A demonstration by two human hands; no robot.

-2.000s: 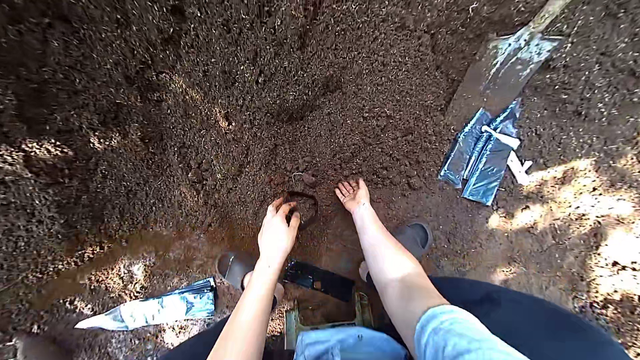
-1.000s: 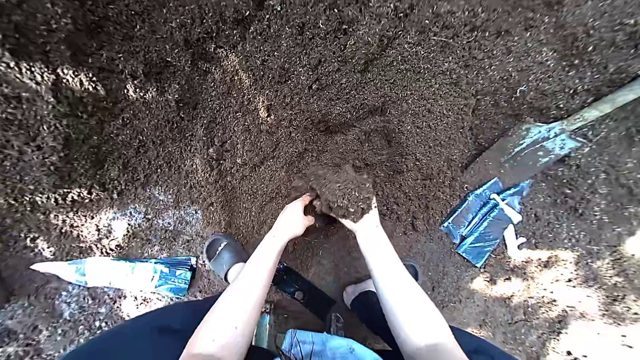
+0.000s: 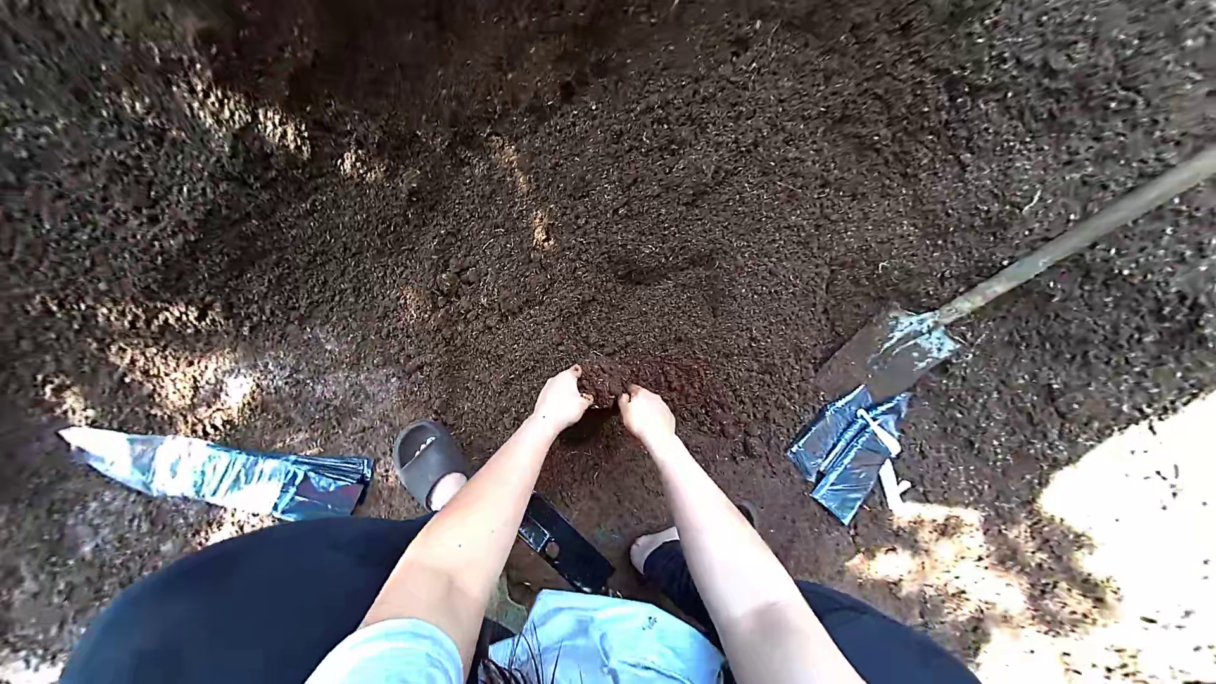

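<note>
Dark loose soil point(image 3: 665, 209) fills the ground in front of me. My left hand point(image 3: 563, 397) and my right hand point(image 3: 647, 414) are close together at the near edge of the soil mound, thumbs and fingers curled toward each other. Between them is a dark rim filled with soil point(image 3: 600, 380), which looks like a small black plastic bag; both hands pinch its edges. A dark hollow shows just below it. A flat black plastic bag with a hole point(image 3: 567, 543) lies between my feet.
A spade point(image 3: 898, 351) lies at the right, its handle reaching the right edge. Folded black plastic bags point(image 3: 850, 456) with white pieces point(image 3: 891, 484) touch its blade. Another plastic bundle point(image 3: 228, 475) lies left, near my sandal point(image 3: 427, 461).
Two seconds ago my right hand was apart with its palm up. One second ago both hands were around a heap of soil; now they pinch the rim on either side.
</note>
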